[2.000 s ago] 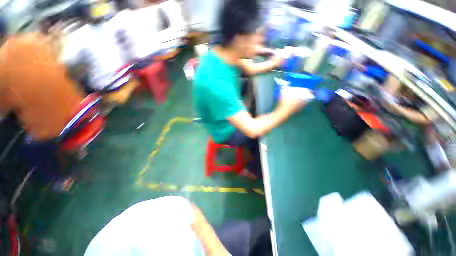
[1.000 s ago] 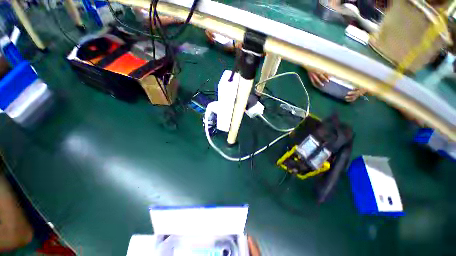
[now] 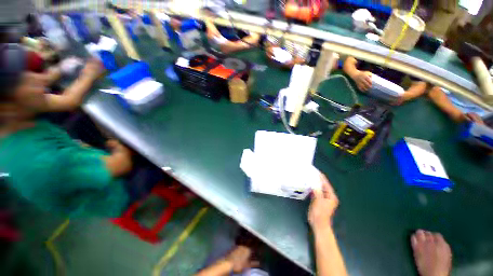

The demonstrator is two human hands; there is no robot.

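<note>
An open white box [image 3: 284, 161], with its panels standing out and small dark print on its lower right, is held above the bench. My right hand [image 3: 323, 204] grips its right side. My left hand [image 3: 241, 259] is low, below the bench edge at the bottom of the picture. It is blurred, with a pale thing beside it, and its grip is unclear. The box's contents are washed out by glare.
The dark green bench [image 3: 216, 156] holds a blue-and-white box [image 3: 424, 164], a yellow-and-black device [image 3: 354, 132], a power strip [image 3: 297, 86] by a pole and a black-and-orange carton [image 3: 208, 75]. Another person's hand [image 3: 431, 252] is at lower right. A person in green [image 3: 59, 167] sits left by a red stool [image 3: 146, 215].
The view has swung, bringing the bench edge and the person in green back in. The white box now shows higher in the picture. My right hand is more fully visible at its side.
</note>
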